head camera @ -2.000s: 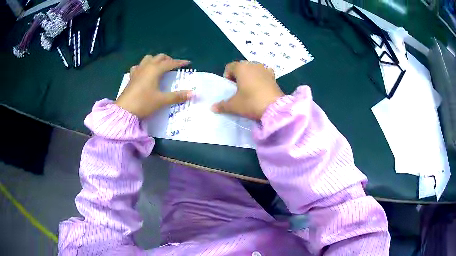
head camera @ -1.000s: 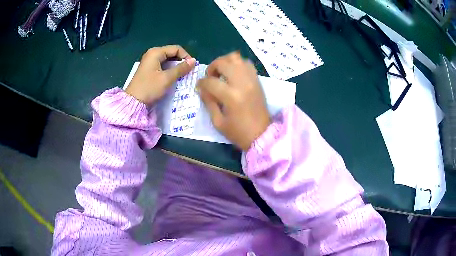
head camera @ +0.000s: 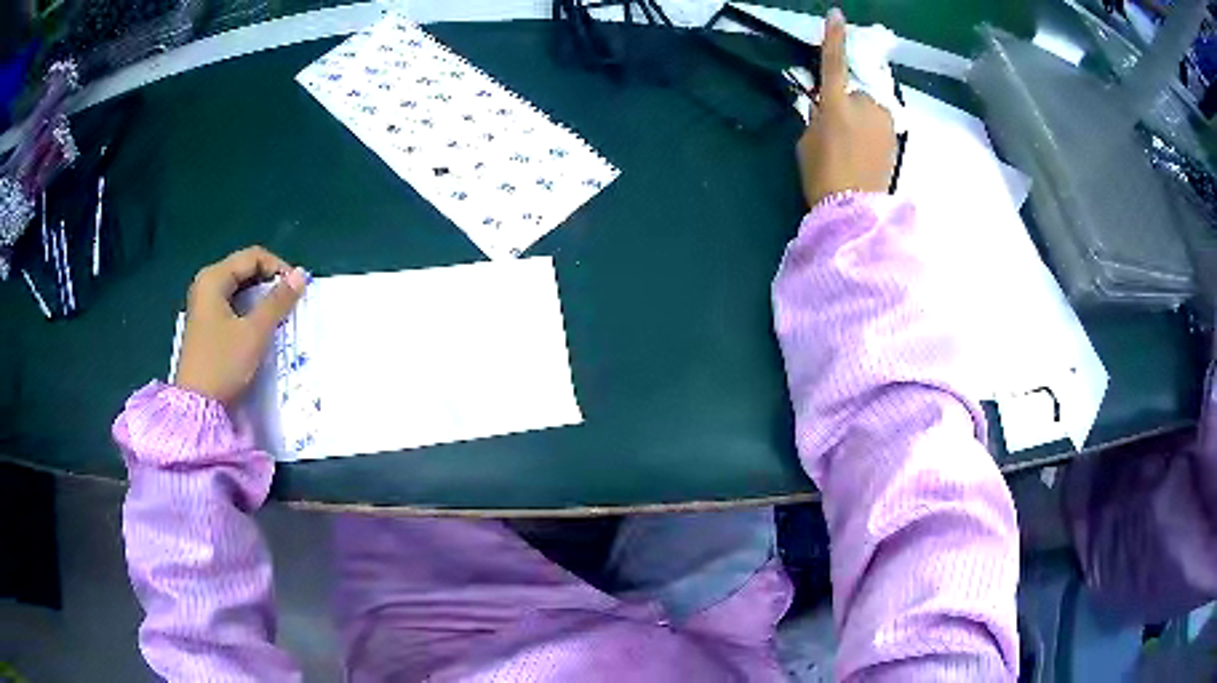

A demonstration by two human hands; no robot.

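Note:
The white die-cut tape sheet (head camera: 434,354) lies near the bench's front edge, with a band of blue print at its left part. My left hand (head camera: 238,327) is on its left end, thumb and finger pinched together at the top edge by the print; whether a strip end is between them is too small to tell. My right hand (head camera: 850,140) is far off at the back right, index finger pointing away, over black frames (head camera: 767,34) and white waste paper (head camera: 968,240). Its palm side is hidden, so I cannot tell if it holds anything.
A second tape sheet (head camera: 447,140) with rows of blue print lies behind the first. Taped frames (head camera: 63,254) and wire bundles (head camera: 40,147) are at far left. A greyish clear plastic tray or bag (head camera: 1088,200) is at right. A person's sleeve (head camera: 1148,514) shows at the right edge.
My right hand has left the sheet and reached to the back right. My left hand stays at the sheet's printed part. The view has turned right, so the bench things appear farther left.

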